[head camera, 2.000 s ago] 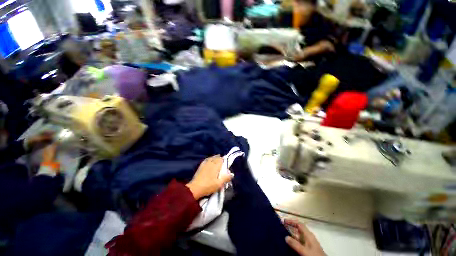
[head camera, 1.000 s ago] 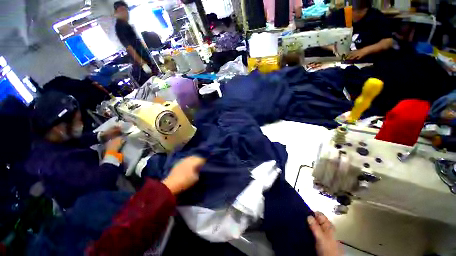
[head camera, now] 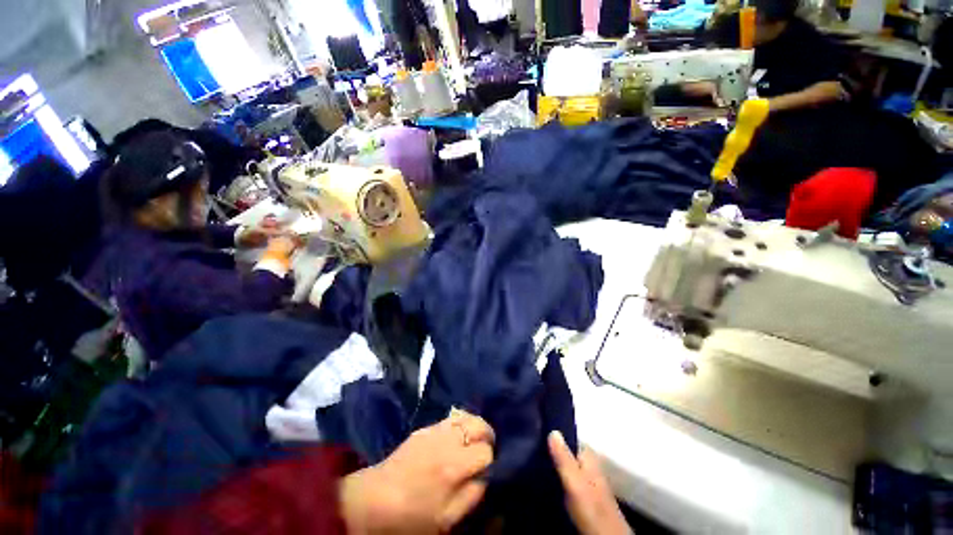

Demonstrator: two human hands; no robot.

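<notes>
A navy garment piece (head camera: 491,282) hangs over the left edge of the white machine table and runs down toward me. A bit of white cloth (head camera: 554,340) shows at its right side. My left hand (head camera: 423,475), in a dark red sleeve, has its fingers curled on the navy cloth at bottom centre. My right hand (head camera: 587,489) is at the bottom edge, partly cut off, its fingers against the cloth's right side; its grip cannot be told. The cream-white sewing machine (head camera: 794,334) stands at the right.
Navy cloth with a white panel (head camera: 332,387) lies at lower left. A person (head camera: 188,251) sews at a yellowish machine (head camera: 361,209) on the left. Another person works at the back right. A yellow-handled tool (head camera: 740,141), a red bundle (head camera: 833,199) and a dark phone-like object (head camera: 901,499) are at right.
My left hand has moved down and right and now closes on the navy cloth. The garment has been drawn toward me, and its large white part is no longer on top. My right hand has shifted left.
</notes>
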